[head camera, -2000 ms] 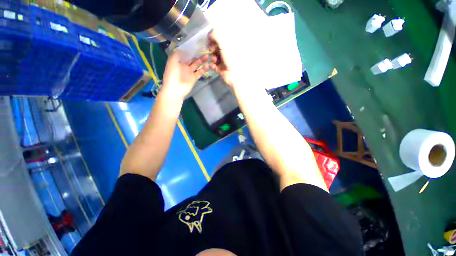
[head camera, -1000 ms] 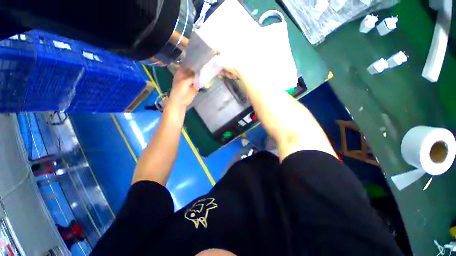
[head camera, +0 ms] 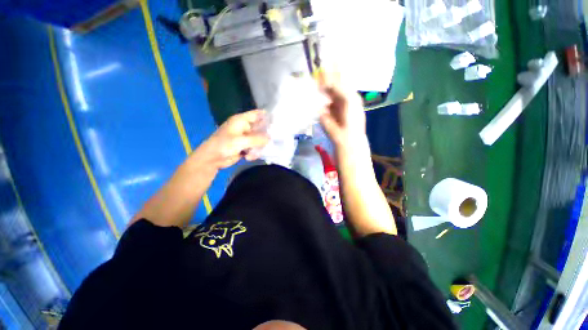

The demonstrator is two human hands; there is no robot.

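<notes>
A thin white translucent film sheet (head camera: 291, 115) is held between my two hands, in front of the machine base and above my lap. My left hand (head camera: 242, 138) grips its left edge. My right hand (head camera: 342, 113) is at its right edge, fingers bent and blurred against it. The sheet looks crumpled and hangs down at its lower end. Behind it is the grey machine base plate (head camera: 254, 71), partly covered by the sheet. The horn does not show clearly.
A bright white paper stack (head camera: 367, 48) lies right of the base. On the green bench (head camera: 445, 151) are a film roll (head camera: 451, 201), small white plastic parts (head camera: 477, 71), a clear bag (head camera: 451, 29), a long white strip (head camera: 519, 100) and a yellow-red roll (head camera: 462, 291).
Both hands have come away from the horn area toward my body with the film sheet. The view has turned and the black cylinder and blue crates are out of it.
</notes>
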